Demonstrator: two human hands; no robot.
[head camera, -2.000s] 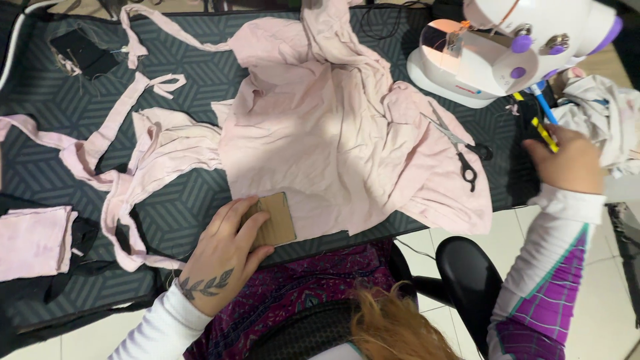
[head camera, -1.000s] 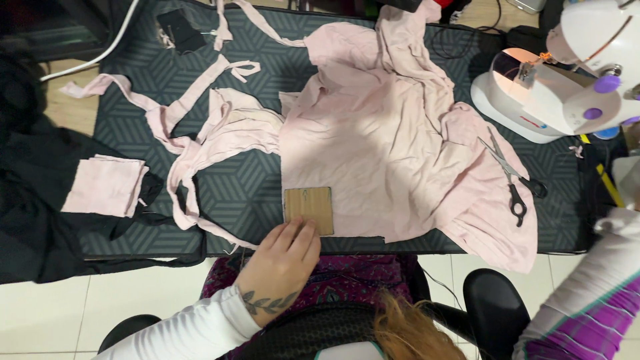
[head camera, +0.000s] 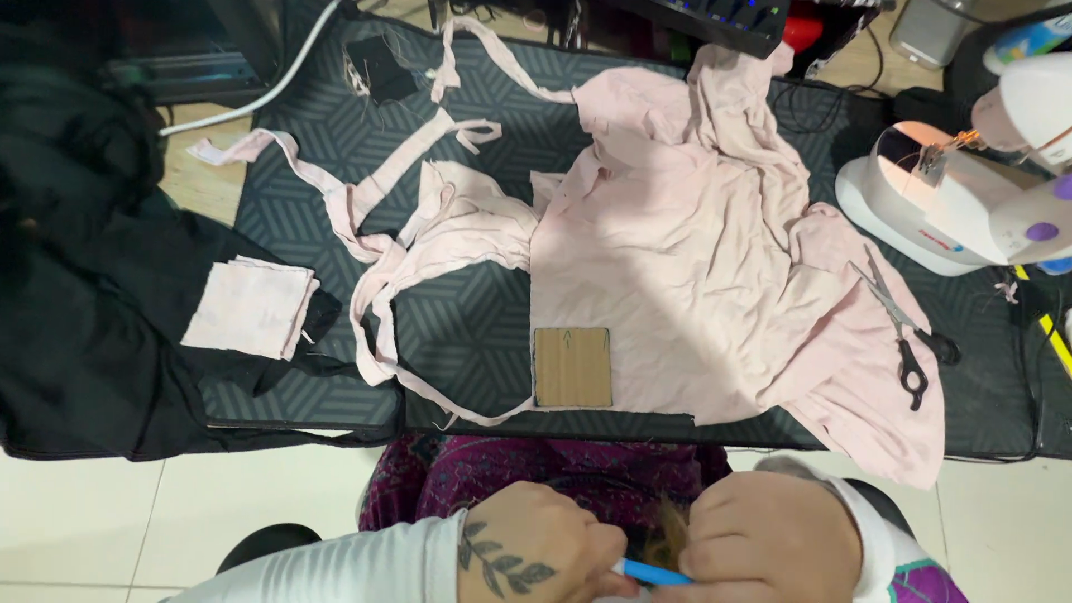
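Low in the view, over my lap, my left hand (head camera: 544, 540) and my right hand (head camera: 758, 536) come close together on a blue pen-like tool (head camera: 657, 573), one at each end. Its tips are hidden in the fingers. On the table lies a large crumpled pale pink cloth (head camera: 653, 276). A square of brown cardboard (head camera: 573, 368) with dark marks rests flat on its lower left corner. Black-handled scissors (head camera: 896, 322) lie with blades apart on the cloth's right part. Left of it are pink fabric strips (head camera: 381, 268) and a stack of pink cloth squares (head camera: 249, 308).
A white and purple mini sewing machine (head camera: 938, 201) stands at the right, with a yellow strip (head camera: 1055, 342) below it. Black fabric (head camera: 92, 276) covers the left side. A small black cloth piece (head camera: 381, 71) with loose threads and a white cable (head camera: 268, 92) lie at the upper left.
My left hand has left the cardboard and moved down to my lap. My right hand, at the right by the sewing machine two seconds ago, has come in beside it with the blue tool.
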